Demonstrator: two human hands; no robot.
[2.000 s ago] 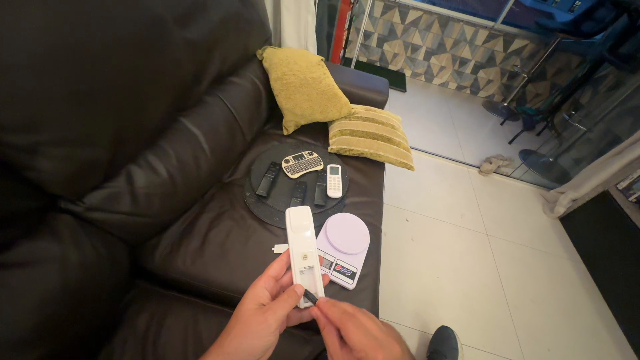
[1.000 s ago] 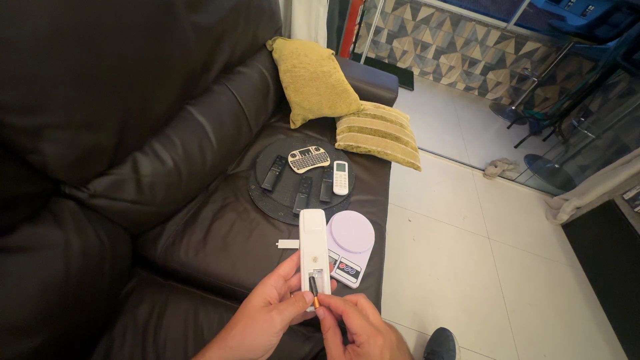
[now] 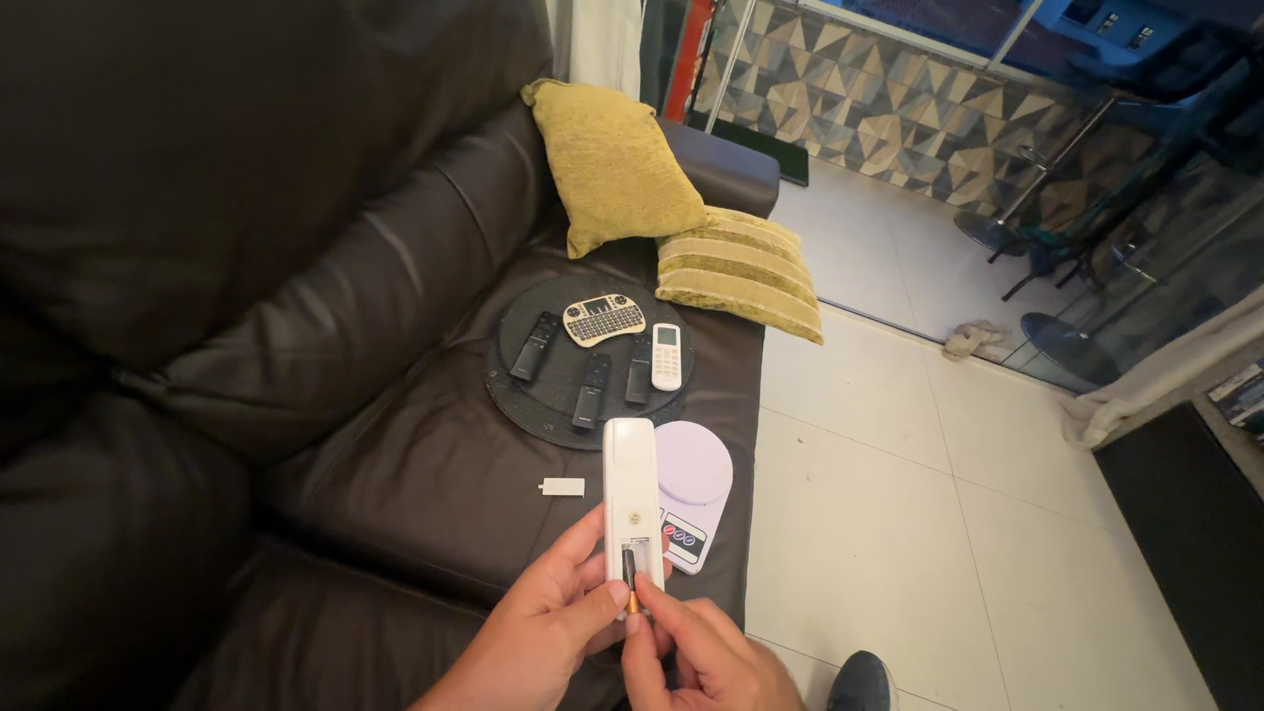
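My left hand [image 3: 558, 602] holds a white remote control [image 3: 632, 464] back side up, its battery compartment uncovered. A black and copper-coloured battery [image 3: 630, 571] lies at the compartment, partly inside it, with the fingertips of my right hand [image 3: 691, 642] pinching its copper end. My left thumb also touches near that end. Whether a second battery is inside cannot be told. The small white battery cover [image 3: 563, 487] rests on the sofa seat, left of the remote. Just right of the remote is a white kitchen scale [image 3: 695, 464], partly hidden by it.
A round dark tray [image 3: 513, 415] on the brown leather sofa [image 3: 395, 494] bears a mini keyboard [image 3: 603, 320], several black remotes [image 3: 591, 390] and a white remote [image 3: 667, 356]. Two yellow cushions [image 3: 617, 168] lie beyond. The seat's edge drops to a tiled floor at right.
The battery, slanted across the lower end of the remote two seconds ago, now lies lengthwise along the compartment. Both hands stay on the remote and battery.
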